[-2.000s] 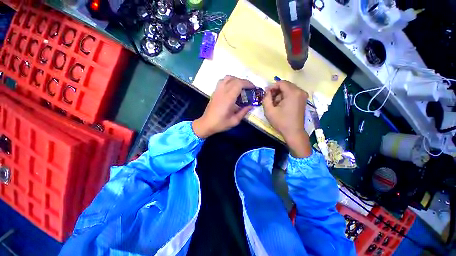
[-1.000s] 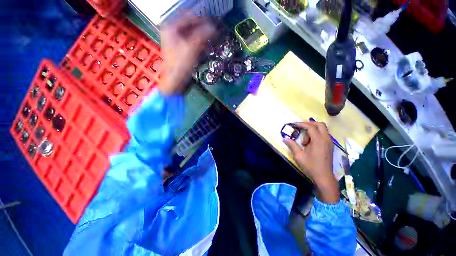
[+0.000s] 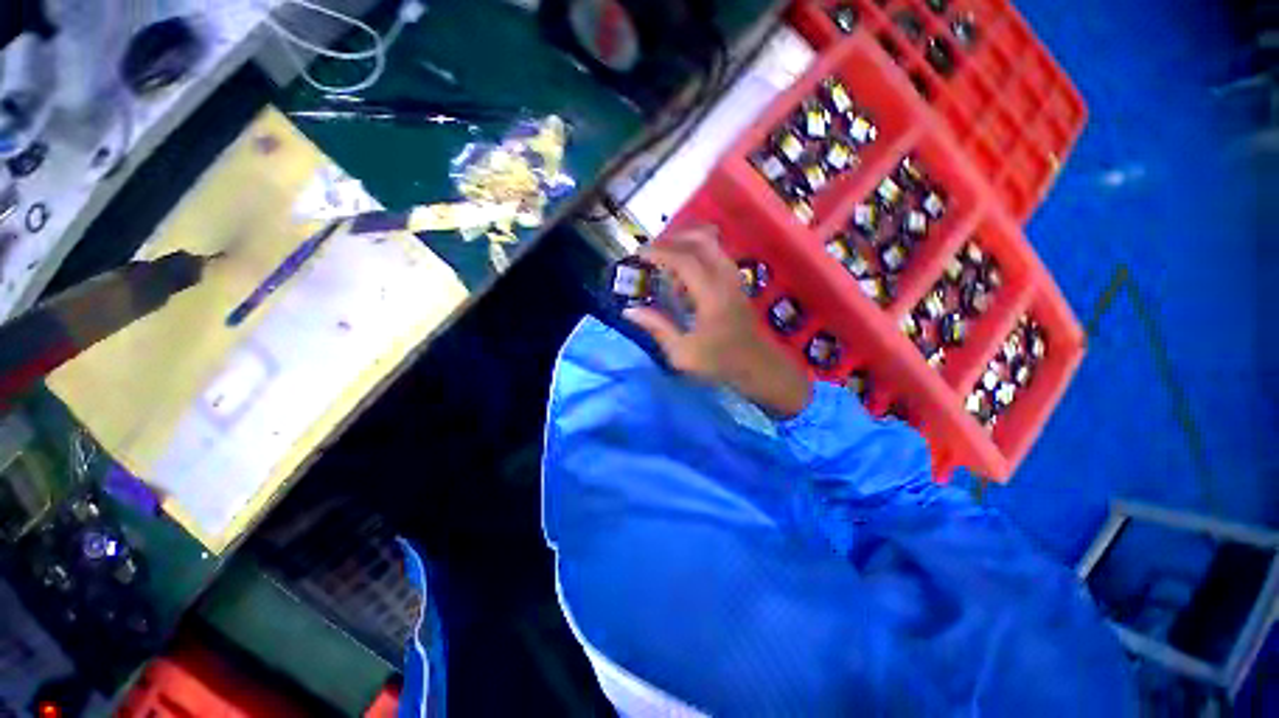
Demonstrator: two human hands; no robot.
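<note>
My right hand [image 3: 713,316] holds a small dark round unit [image 3: 633,282] with a pale square face in its fingertips, beside the bench edge. The hand is at the near left side of a red-orange tray [image 3: 919,368]. Four-sided compartments of this tray hold many small dark and silver units [image 3: 894,225]. A row of round dark units [image 3: 786,313] lies in the tray just right of my hand. My left hand is not in view.
The yellow mat [image 3: 154,358] bears a blue pen-like tool [image 3: 288,267]. A dark and red screwdriver [image 3: 98,312] hangs over it. Pale scraps [image 3: 512,175] lie beside it. A purple block [image 3: 131,488] and dark round parts [image 3: 91,547] lie lower left. A grey-framed box [image 3: 1185,582] stands lower right.
The view has swung to the right-hand trays. My right hand has moved off the mat to the red tray with a unit. My left hand, blurred near the round parts before, has left the view.
</note>
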